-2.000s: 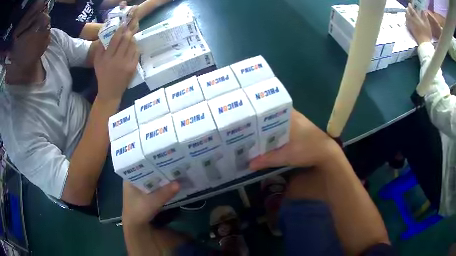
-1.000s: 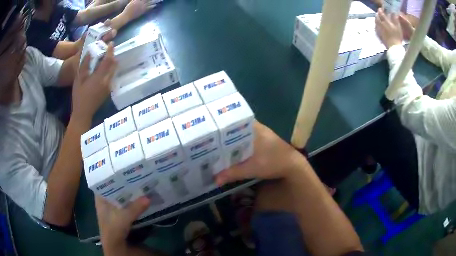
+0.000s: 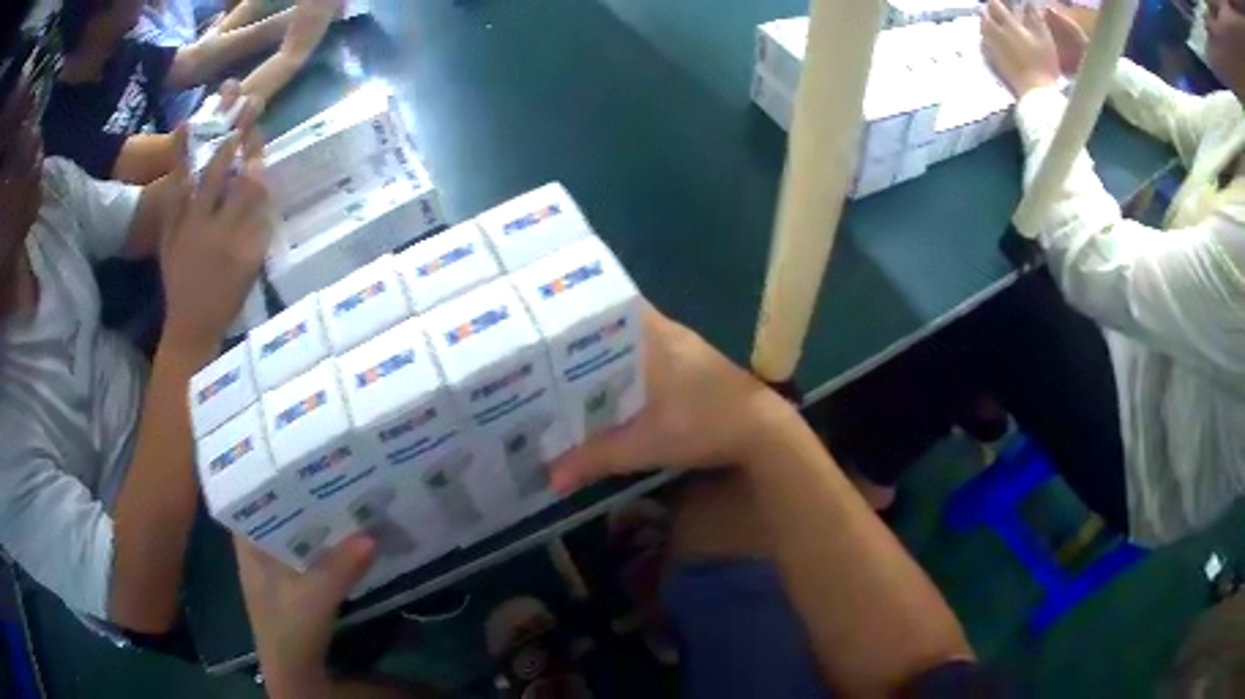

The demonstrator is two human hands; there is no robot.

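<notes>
A block of white retail cartons stands in two rows, with blue-and-orange brand words on the small top flaps and device pictures on the fronts. My left hand grips its lower left end, thumb on the front. My right hand grips its right end, thumb on the lower front. The block is tilted and held over the near edge of the table. My fingers behind and under the block are hidden.
The dark green table has a cream upright post at its edge. A neighbour's carton stack lies at left beside a person in white. Another carton stack lies at right by a person in a pale jacket. A blue stool stands at lower right.
The whole scene, with the block and both my hands, has shifted left in the picture. The block stays held between both hands. The left neighbour's hands have moved slightly.
</notes>
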